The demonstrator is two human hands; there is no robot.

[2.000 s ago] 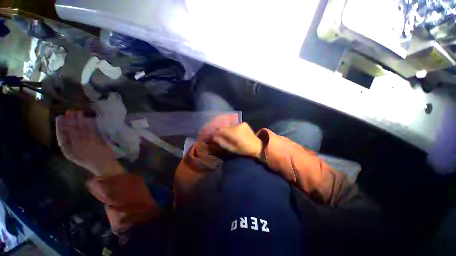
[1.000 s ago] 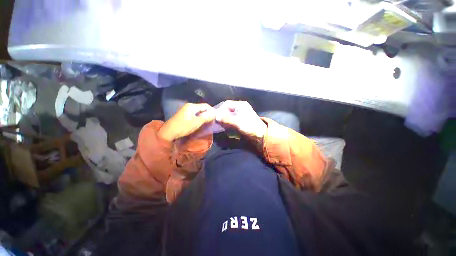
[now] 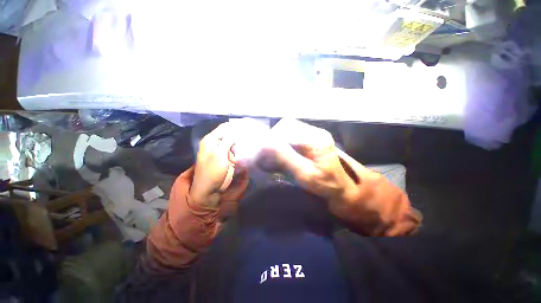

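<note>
My left hand (image 3: 215, 158) and my right hand (image 3: 308, 155) are close together over my lap, just in front of the table edge. Between their fingertips is a small pale lilac fabric piece (image 3: 254, 137), washed out to white by the lamp. Its outline is mostly lost in the glare. Both hands pinch it. The overlock machine (image 3: 409, 29) shows only in part at the top right, overexposed.
The white table (image 3: 178, 89) runs across in front of me. A puffy lilac heap (image 3: 495, 106) hangs over its right end. White scraps (image 3: 118, 192), dark plastic bags (image 3: 157, 145) and a wooden frame (image 3: 71, 207) are on the floor at left.
Two seconds ago one hand was stretched far left beside a long lilac strip. Both hands then came together over the lap, and now they are slightly higher and more brightly lit. The view has turned.
</note>
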